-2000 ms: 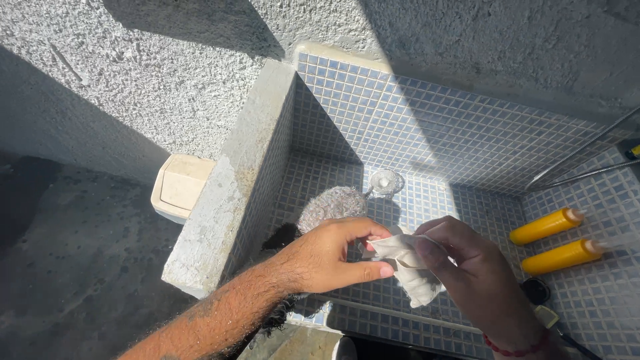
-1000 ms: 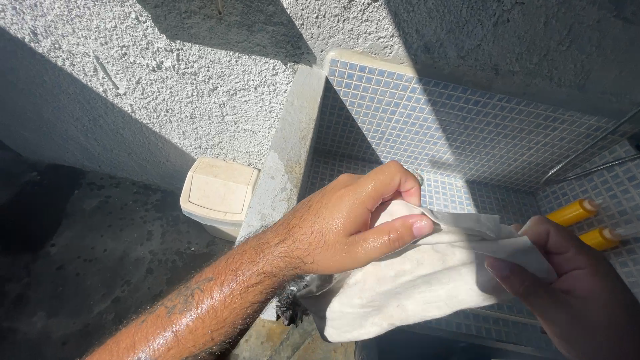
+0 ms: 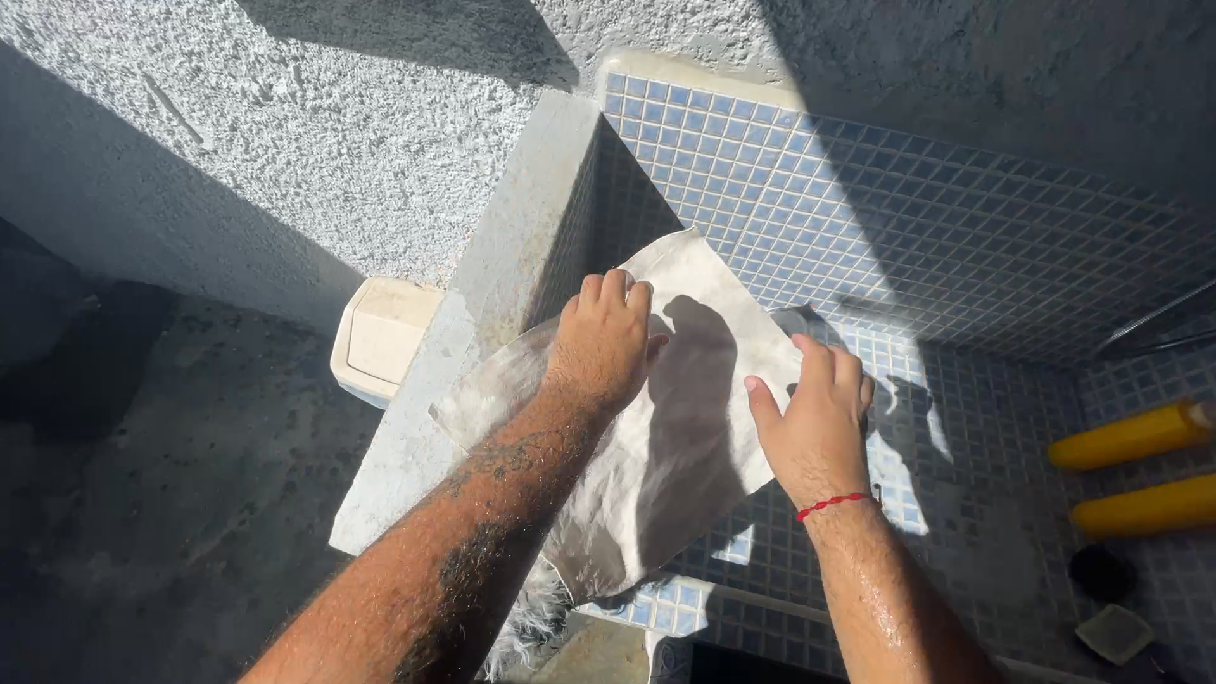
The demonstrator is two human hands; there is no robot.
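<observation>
A damp, off-white cloth (image 3: 693, 418) is spread out flat in front of me, over the blue-tiled basin and partly across its left ledge. My left hand (image 3: 603, 332) lies on the cloth's upper left part, fingers bent at its edge; whether they pinch it is hidden. At the cloth's right edge is my right hand (image 3: 812, 418), thumb and fingers apart, a red cord bracelet on its wrist. Grey, curly fur (image 3: 532, 622) shows below the cloth, mostly covered by it and my left forearm.
The concrete ledge (image 3: 418, 418) borders the blue-tiled basin (image 3: 703, 142). Beyond the ledge stands a cream lidded bin (image 3: 389, 337). Two yellow bottles (image 3: 1130, 437) lie at the right, with a dark round thing (image 3: 1102, 573) and a small pale square thing (image 3: 1114, 635) below them. Rough wall rises behind.
The cloth was bunched between my hands, then partly unfolded, and is now spread wide. My hands have moved apart since the earliest frame. The pale fluffy thing seen in the basin then is now out of sight.
</observation>
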